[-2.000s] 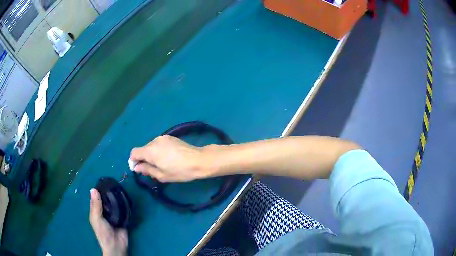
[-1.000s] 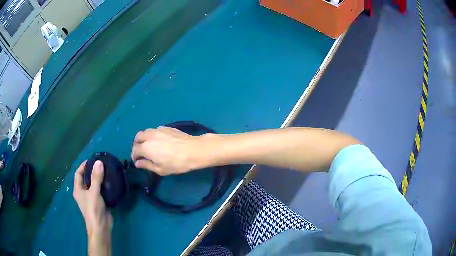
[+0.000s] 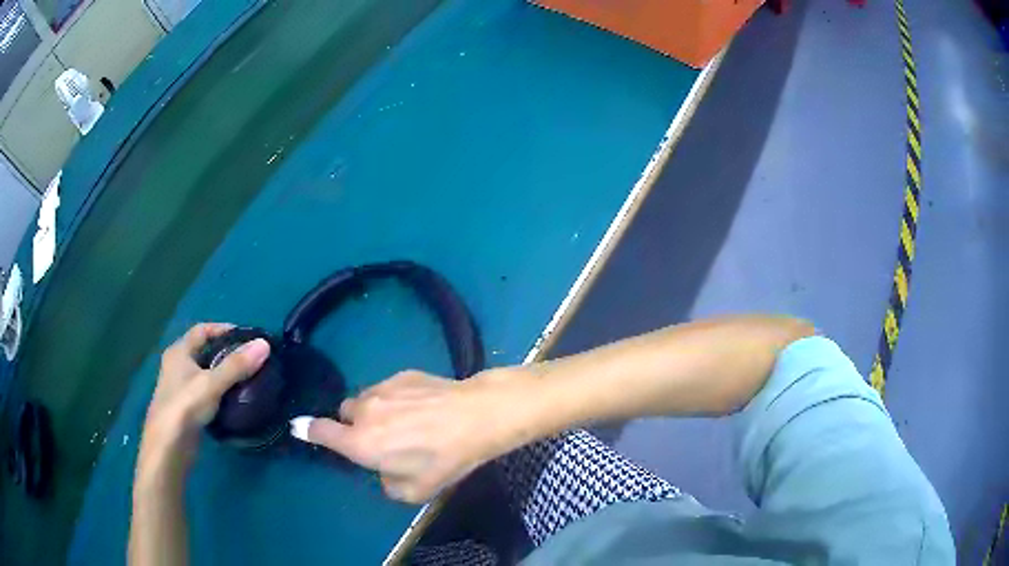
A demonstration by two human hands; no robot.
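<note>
A black headband (image 3: 382,272) lies in an arc on the teal bench top, partly hidden behind my right forearm and hand. A round black ear cup (image 3: 252,404) is at its left end. My left hand (image 3: 199,381) grips the ear cup from the left, thumb on top. My right hand (image 3: 404,428) is at the right of the ear cup, its white-covered fingertip at the cup's lower right edge. Dark parts beside the cup lie under my right fingers; whether they are held cannot be told. No connecting wire can be made out.
A black headphone piece (image 3: 33,448) lies on the dark green belt at far left. An orange carton (image 3: 664,24) stands at the top right. The bench edge (image 3: 620,232) runs diagonally to the right of the work. White pieces (image 3: 47,227) lie along the far side.
The ear cup has moved against the headband's left end and turned. My right hand has moved down to the cup's lower right, uncovering the top of the headband. The camera view has shifted.
</note>
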